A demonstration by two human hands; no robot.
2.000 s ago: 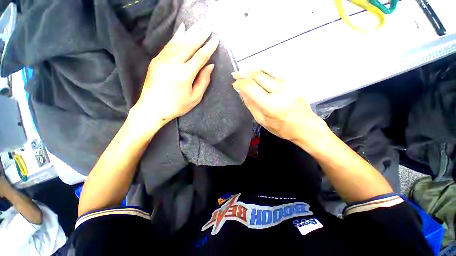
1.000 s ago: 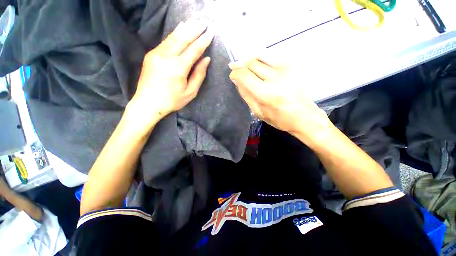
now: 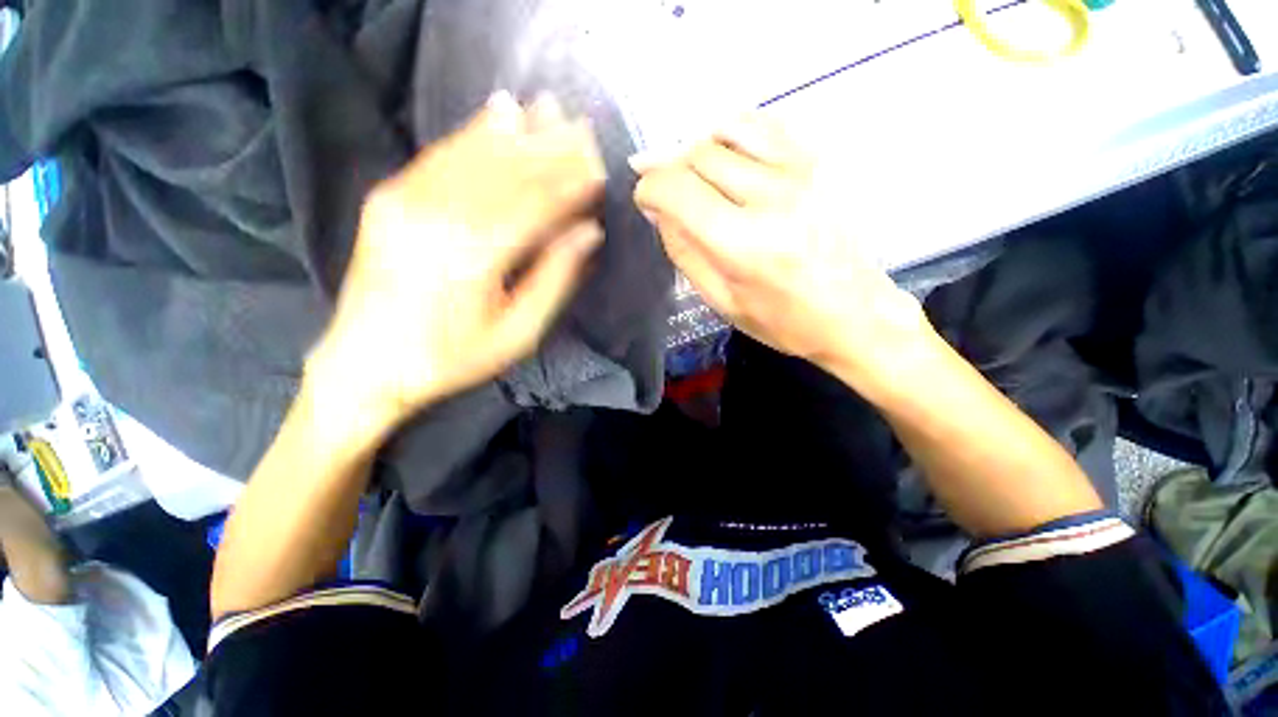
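Note:
A large dark grey cloth piece (image 3: 182,336) lies heaped on the left of the white table and hangs over its front edge. My left hand (image 3: 470,252) is blurred, over the cloth, with thumb and fingers apart; whether it presses on the cloth is unclear. My right hand (image 3: 764,238) is at the cloth's right edge, fingers curled with thumb and fingertip together, pinching what looks like the edge or a thin pale strip. The top of the cloth is washed out by bright light. No needle or presser foot shows.
The white table (image 3: 897,154) has a ruler tape along its front edge. Yellow-handled scissors (image 3: 1030,28) and a slim black tool (image 3: 1229,34) lie at upper right. Grey pieces (image 3: 1016,336) hang below the table, near a blue bin (image 3: 1208,623). Another person's arm and white clothing (image 3: 91,637) show at lower left.
My left hand has lifted or shifted slightly toward me and blurred. My right hand has moved slightly up and left. The cloth's lower corner has drawn up and left, baring more table edge.

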